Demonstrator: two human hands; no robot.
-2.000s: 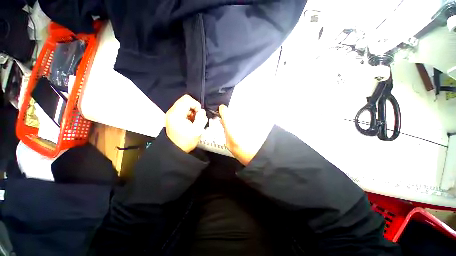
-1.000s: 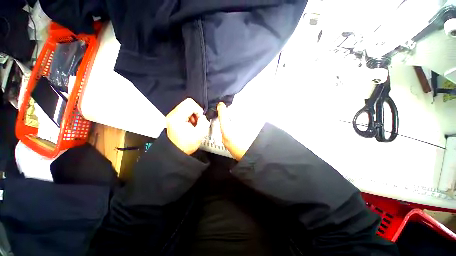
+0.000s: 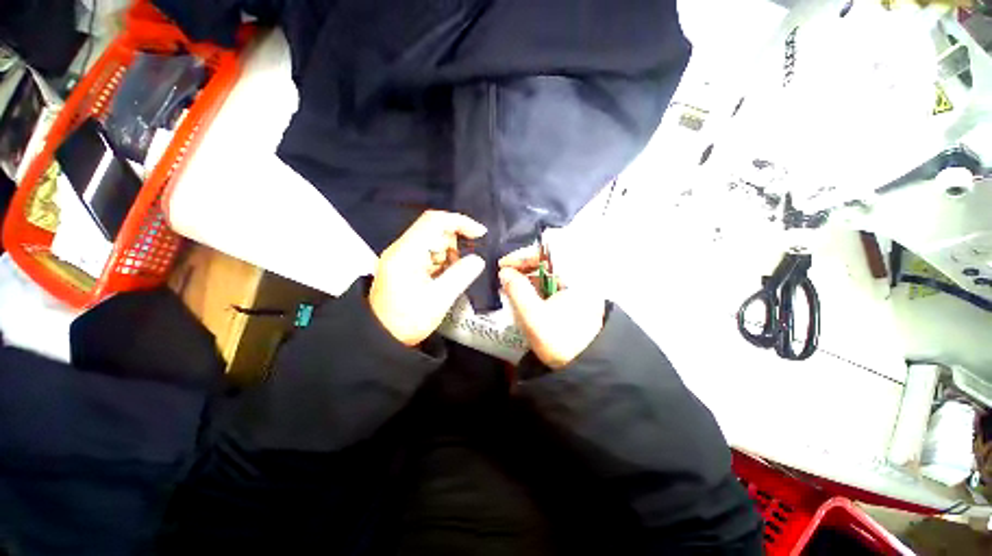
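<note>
A dark navy garment lies in a large heap on the white table, with a stitched strip running down to the front edge. My left hand is at the left of the strip's lower end, thumb and forefinger a little apart; whether it grips cloth is hidden. My right hand is at the right of the strip's end, fingers curled round small green thread snips. The tip of the strip hangs between the two hands over the table's front edge.
Black shears lie on the white table at right, near the sewing machine. An orange basket with a dark phone is at left. A red basket is below the table's right edge.
The view has shifted, so the scene sits differently in the picture. My hands have moved slightly apart, the strip's end now shows between them, and the green snips have come into sight in my right hand.
</note>
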